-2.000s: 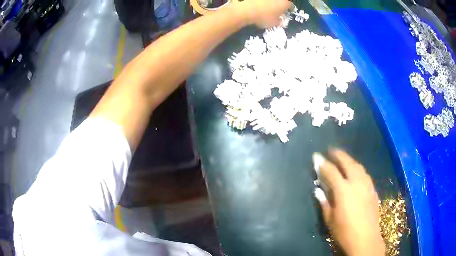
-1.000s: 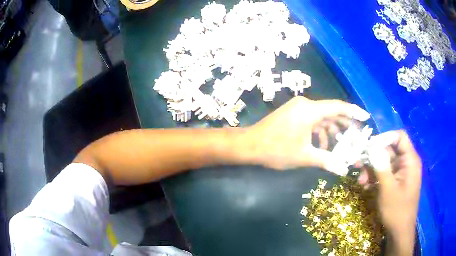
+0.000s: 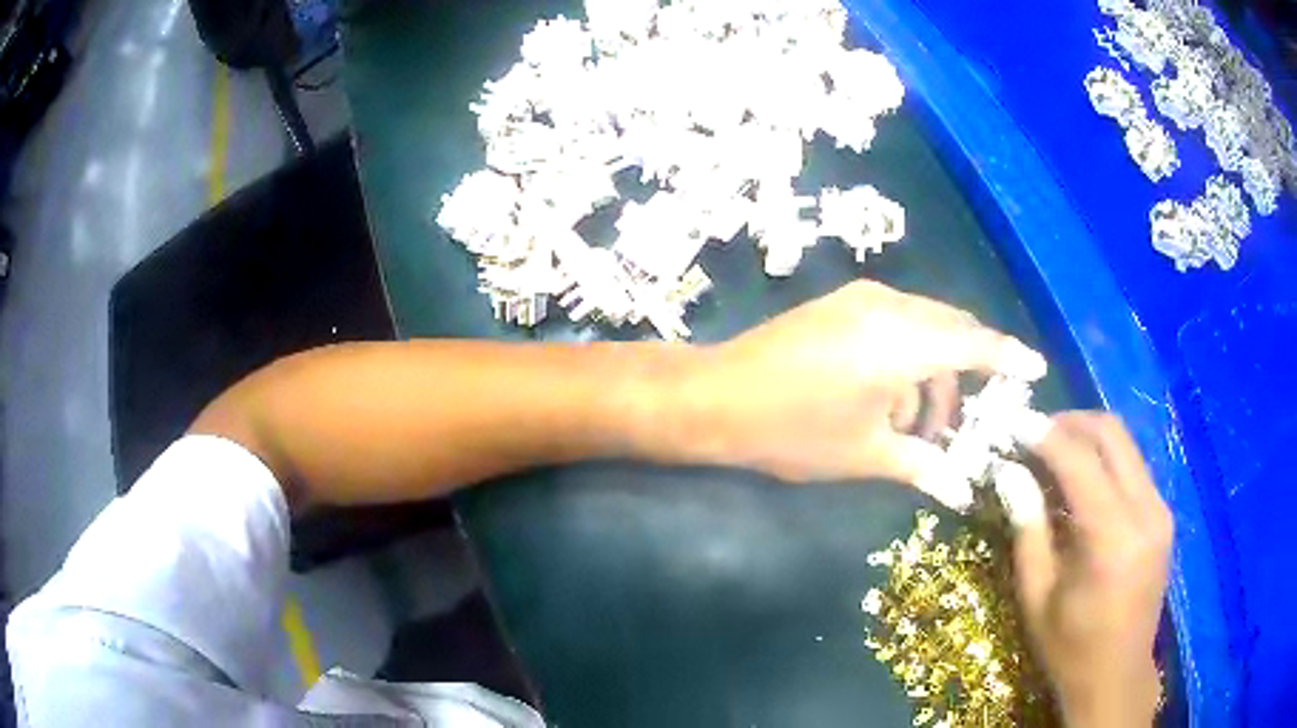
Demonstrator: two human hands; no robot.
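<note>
My left hand (image 3: 854, 391) holds a white plastic housing (image 3: 991, 424) between thumb and fingertips, which have white coverings. My right hand (image 3: 1088, 519) is at the housing's right side, its covered thumb and finger against it; whether it holds a small terminal there cannot be told. A heap of gold brass terminals (image 3: 942, 626) lies just below the hands, partly hidden by my right hand. A large heap of white housings (image 3: 683, 128) lies beyond my left forearm on the dark green mat (image 3: 640, 597).
Housings with metallic specks (image 3: 1202, 221) lie on the blue surface (image 3: 1053, 142) at the upper right, beyond its raised edge. A dark stool or chair (image 3: 242, 306) stands left of the bench. A grey floor with a yellow line (image 3: 218, 135) shows at the left.
My left hand came back from the far end of the heap with a housing, and my right hand rose to meet it. Since a second ago both have stayed together, the right shifting slightly.
</note>
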